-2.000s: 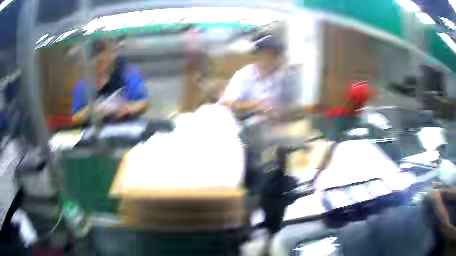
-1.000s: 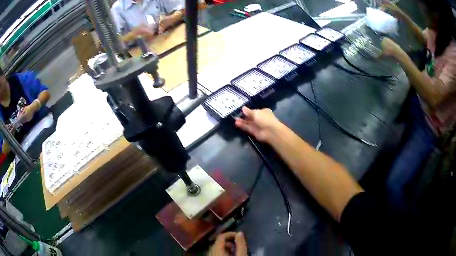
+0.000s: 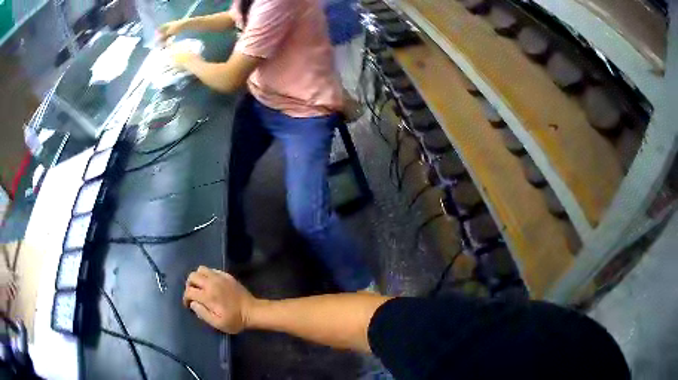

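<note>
A row of square black-framed lamps with pale faces (image 3: 77, 232) runs along the left side of the dark bench (image 3: 175, 193), at the edge of a white sheet (image 3: 53, 194). Thin black cables (image 3: 152, 240) trail from the lamps over the bench. My right hand (image 3: 216, 300) is at the bench's near edge, right of the lamps and apart from them. Its fingers are curled in and nothing shows in it. My left hand is out of the picture.
A person in a pink shirt and jeans (image 3: 294, 67) stands at the bench's far right side, hands over clear wrapping or bags. A rack with tan boards (image 3: 476, 171), dark housings and hanging cables fills the right. A white bag or sheet (image 3: 113, 59) lies at the far left.
The view has swung right; the press and the cardboard stack have left it. My right hand has left the nearest lamp and is at the bench edge. My left hand is no longer visible.
</note>
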